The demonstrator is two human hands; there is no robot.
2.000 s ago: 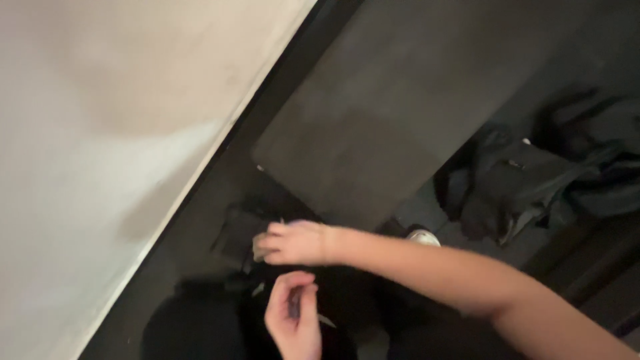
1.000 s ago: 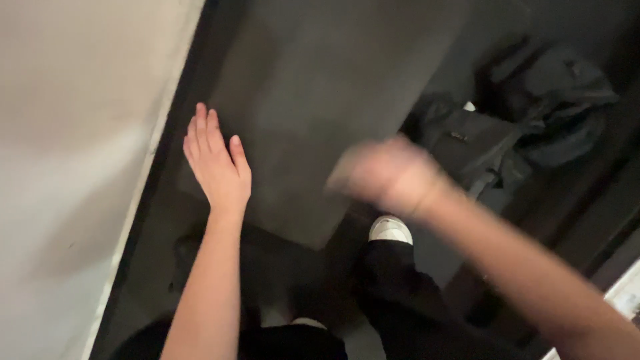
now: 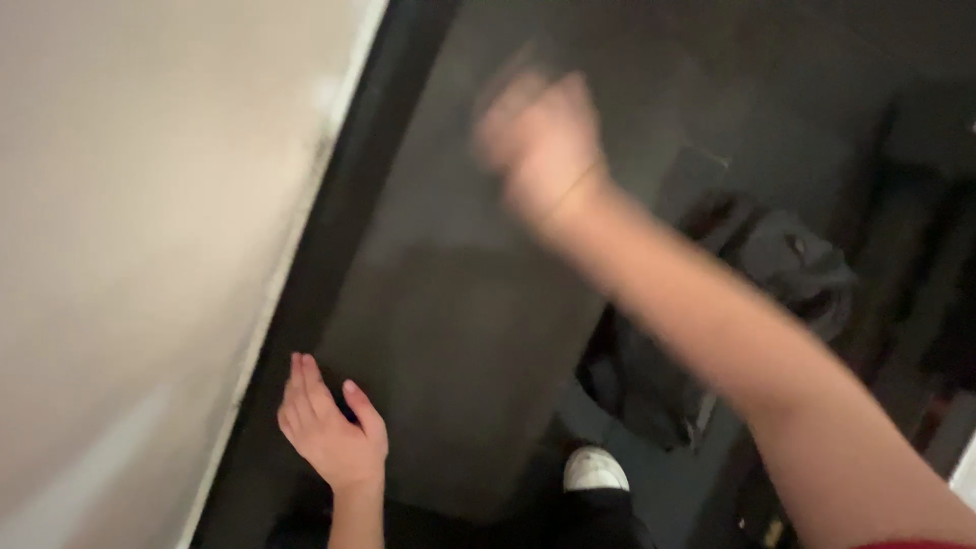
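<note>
My left hand [image 3: 335, 431] is at the lower left with its fingers together and its thumb apart, its back toward the camera. It holds nothing that shows, and it is over a dark surface near the edge of a pale wall. My right hand [image 3: 541, 137] is stretched out at the upper middle, above a dark flat panel [image 3: 457, 320]. It is motion-blurred, so its fingers and anything in them cannot be made out. A thin band circles the right wrist.
The pale wall [image 3: 152, 229] fills the left side, with a black strip [image 3: 335, 206] along its edge. Dark bags or clothing [image 3: 793, 252] lie on the dark floor at the right, partly behind my right forearm. A white-toed shoe [image 3: 595, 469] shows at the bottom.
My right hand has moved forward and away from the body since one second ago. Two seconds ago both hands were close together low in view; now they are far apart.
</note>
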